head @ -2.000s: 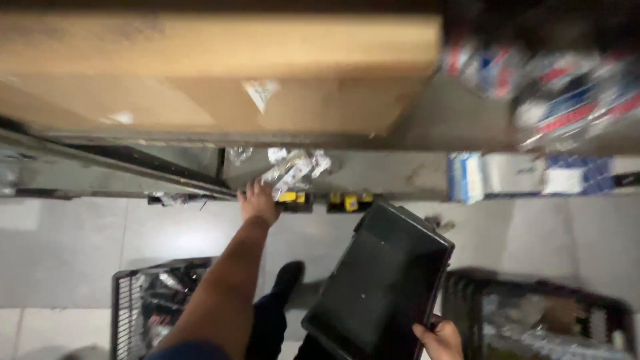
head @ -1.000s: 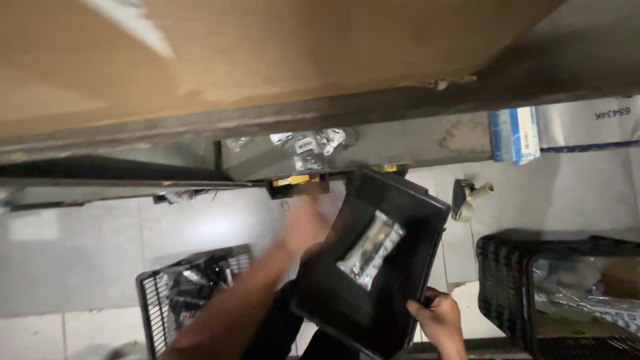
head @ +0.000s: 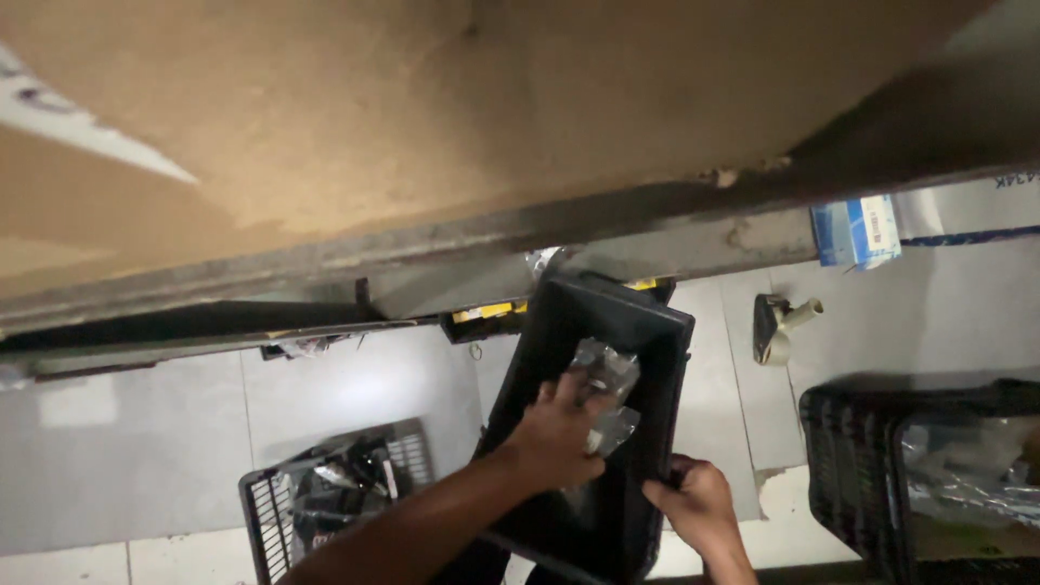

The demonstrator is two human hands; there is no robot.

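A black plastic bin (head: 670, 349) is tilted in front of me, its long side running away from my body. My right hand (head: 699, 500) grips its right rim near the lower corner. Inside the bin, my left hand (head: 565, 422) has its fingers on a clear plastic bag (head: 605, 370); another clear bag piece (head: 613, 431) shows beside the fingers. What the bags contain cannot be made out. Beyond the bin's far end, a clear bag (head: 543, 258) lies on the metal shelf (head: 691, 244).
A large cardboard box (head: 455, 122) fills the upper view on a shelf edge. Black crates with bagged items stand on the floor at left (head: 264, 520) and right (head: 853, 479). A tape dispenser (head: 776, 329) lies on the tiles. A blue-white box (head: 861, 231) overhangs the lower shelf.
My left hand was at the shelf two seconds ago and is now inside the bin. The bin looked bare then, held a clear packet one second ago, and shows bags under my fingers now.
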